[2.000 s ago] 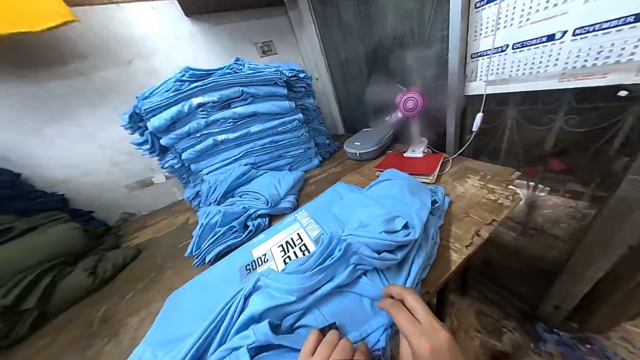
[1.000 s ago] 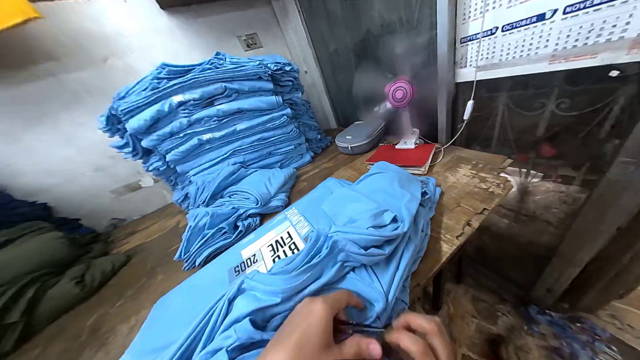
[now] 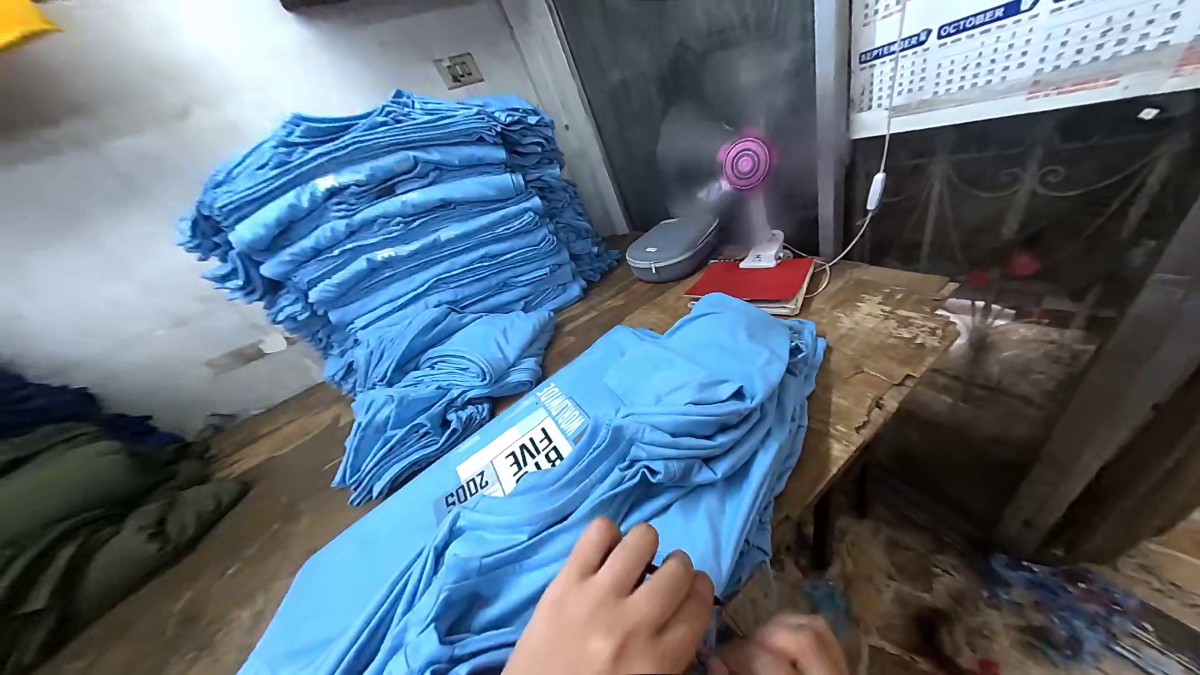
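My left hand (image 3: 619, 600) is curled at the near edge of a light-blue printed T-shirt (image 3: 506, 534), its fingers closed on the fabric. A small dark thing shows between its fingers, too hidden to name. Just right of it and lower, my right hand (image 3: 783, 647) is blurred and partly cut off by the frame's bottom edge; its grip cannot be made out. The T-shirt lies on more light-blue shirts, with its bunched upper part (image 3: 712, 375) toward the fan. Behind, to the left, stands a tall stack of folded light-blue shirts (image 3: 403, 216), with smaller folded ones (image 3: 422, 412) before it.
On the worn wooden table (image 3: 872, 328) are a red folder (image 3: 750, 281), a grey zip case (image 3: 670, 248) and a running clip fan (image 3: 747, 163) with a white cord. Dark green cloth (image 3: 84, 525) lies at left. Scraps (image 3: 1078, 600) litter the floor beyond the table's right edge.
My hands were close together on the shirt a second ago; now my right hand is lower, at the frame's bottom edge. The shirt and stacks look much the same.
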